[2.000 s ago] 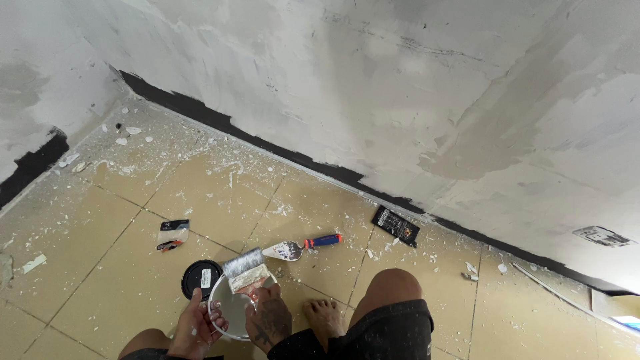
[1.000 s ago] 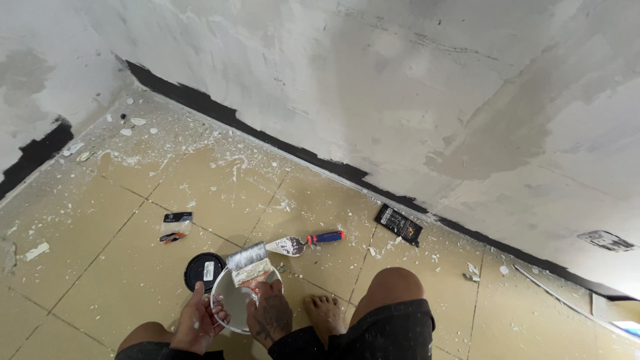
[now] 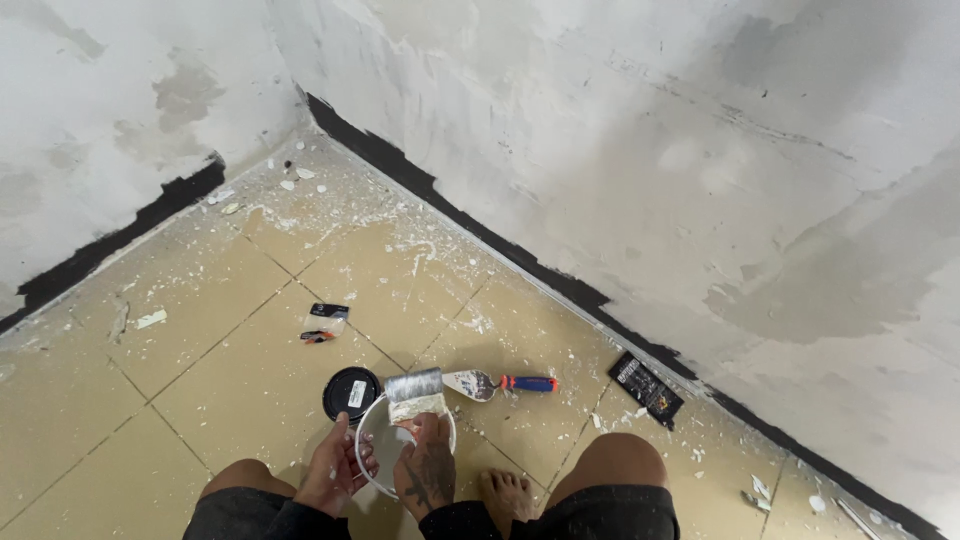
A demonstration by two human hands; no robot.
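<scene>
My left hand (image 3: 339, 465) has its fingers on the left rim of a round white bucket (image 3: 384, 480). In my right hand (image 3: 426, 474) is a putty knife (image 3: 417, 407) coated in whitish compound, its blade above the bucket's far rim. A can or roll with a grey, smeared side (image 3: 414, 384) lies just beyond the blade; its exact kind is unclear. Beside it, the blade of a pointing trowel (image 3: 472, 384) with a blue and red handle rests on the floor. A black round lid (image 3: 351, 394) bearing a white label is left of the bucket.
Plastered walls (image 3: 540, 172) meet in a corner, with black strips (image 3: 480, 229) along their bases. White flakes and dust cover parts of the tiled floor (image 3: 247, 375). A small plastic package (image 3: 325, 322) lies ahead, and a black packet (image 3: 646, 388) sits by the right wall.
</scene>
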